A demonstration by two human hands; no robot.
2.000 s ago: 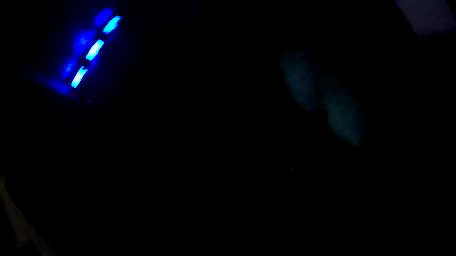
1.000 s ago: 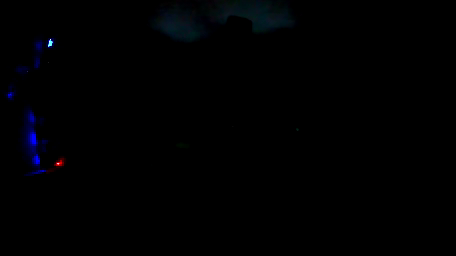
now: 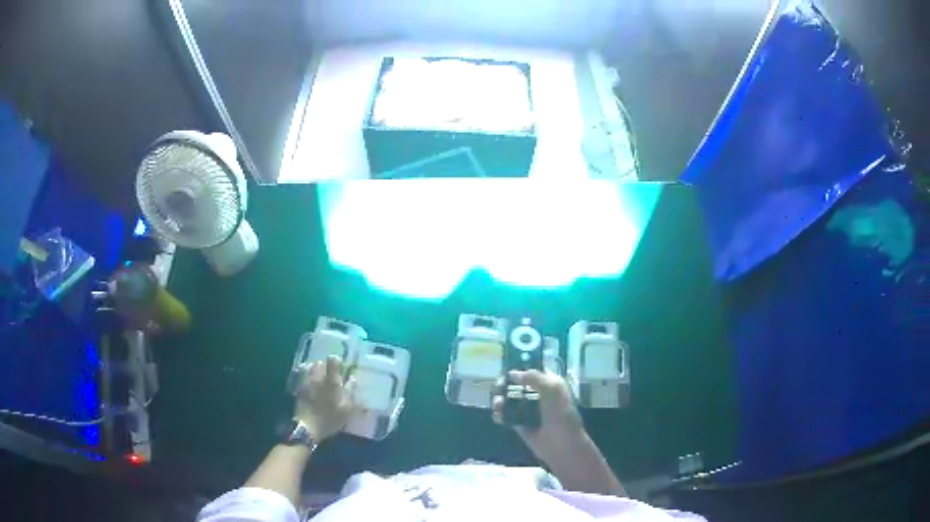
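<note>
Several white and grey mini projectors stand on the green table, two at left and others at right. My left hand (image 3: pixel 324 398) has its fingers over the near part of the leftmost projector (image 3: pixel 340 334) and grips it. Another projector (image 3: pixel 377 387) stands just right of that hand. My right hand (image 3: pixel 549 408) holds a black remote control (image 3: pixel 525 357) upright in view, its white ring at the far end. One projector (image 3: pixel 477 362) is left of the remote, one (image 3: pixel 600 362) right of it, and one is partly hidden behind it.
Bright light patches (image 3: pixel 479 229) cover the table's far part. Beyond stands an open dark box (image 3: pixel 449 151) with shiny filling. A white fan (image 3: pixel 189 194), a yellow-orange bottle (image 3: pixel 153 301) and a power strip (image 3: pixel 138 408) with a red light are at left. Blue sheeting (image 3: pixel 806 204) hangs at right.
The view was almost black with only blue, red and dim patches; now it is brightly lit. Both hands, the projectors and the remote have become visible.
</note>
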